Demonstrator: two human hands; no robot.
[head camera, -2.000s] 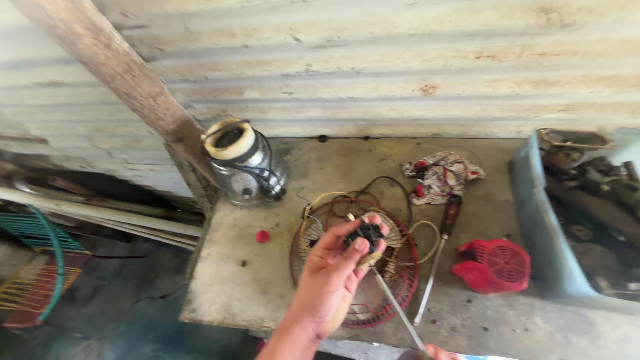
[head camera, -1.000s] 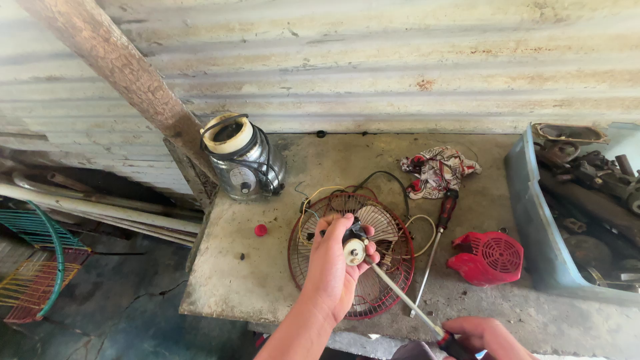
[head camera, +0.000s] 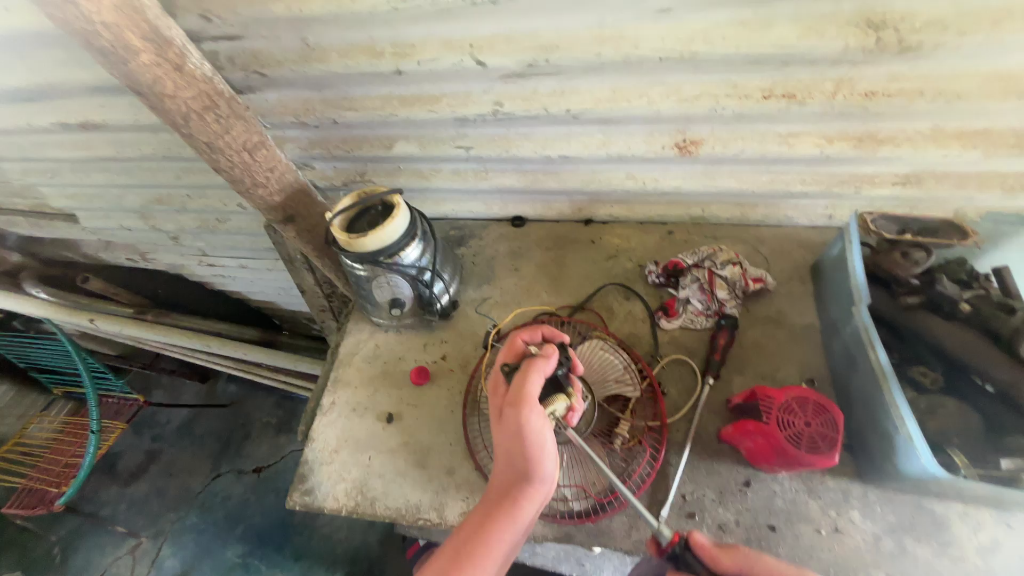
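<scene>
My left hand (head camera: 528, 416) grips a small black part with a pale gear-like piece (head camera: 554, 400), which looks like a fan gearbox. At the lower edge, my right hand (head camera: 732, 558) is closed on the dark handle of a long screwdriver (head camera: 612, 480). That screwdriver's shaft runs up to the pale piece; its tip is hard to make out. Beneath my left hand lies a round red wire fan guard (head camera: 658, 448) with wires across it. A second screwdriver (head camera: 718, 352) rests on the concrete bench, to the right of the guard.
A red vented plastic cover (head camera: 792, 428) and a crumpled cloth (head camera: 708, 284) lie right of the guard. A blue bin (head camera: 860, 352) of metal parts stands at the right. A metal appliance with a cord (head camera: 388, 280) and a small red cap (head camera: 419, 375) are at the left.
Since two seconds ago my right hand and the screwdriver handle have come further into view. The part in my left hand is turned differently from one second ago.
</scene>
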